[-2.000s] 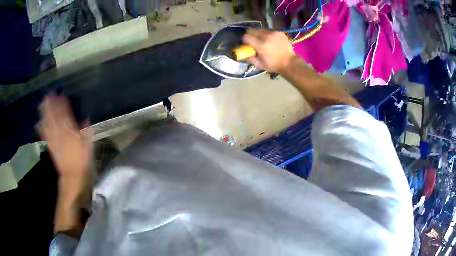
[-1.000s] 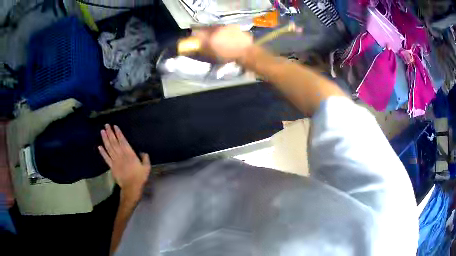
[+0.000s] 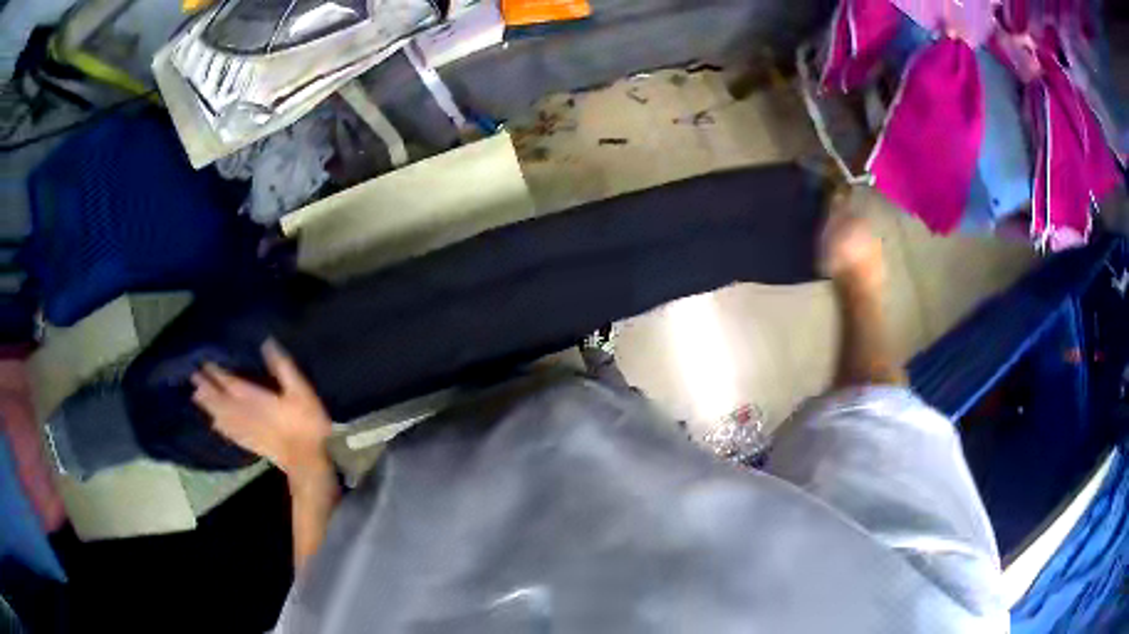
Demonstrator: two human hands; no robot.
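Black trousers (image 3: 557, 273) lie as a long leg across the padded arm, from the left to the right of centre. The grey rounded end of the padded arm (image 3: 93, 427) sticks out at the left. My left hand (image 3: 266, 415) lies flat with spread fingers on the cloth near the left end. My right hand (image 3: 852, 254), slightly blurred, holds the right end of the trouser leg. No iron is in my hands.
A pale tray with dark iron-shaped marks (image 3: 211, 93) is at the top left, beside an orange packet (image 3: 545, 10). A blue crate (image 3: 112, 211) is at the left, another (image 3: 1015, 359) at the right. Magenta cloth (image 3: 935, 136) hangs at the upper right.
My right hand has let go of the iron and moved right and down to the trouser leg's end. My left hand has shifted slightly left on the cloth. The view has shifted.
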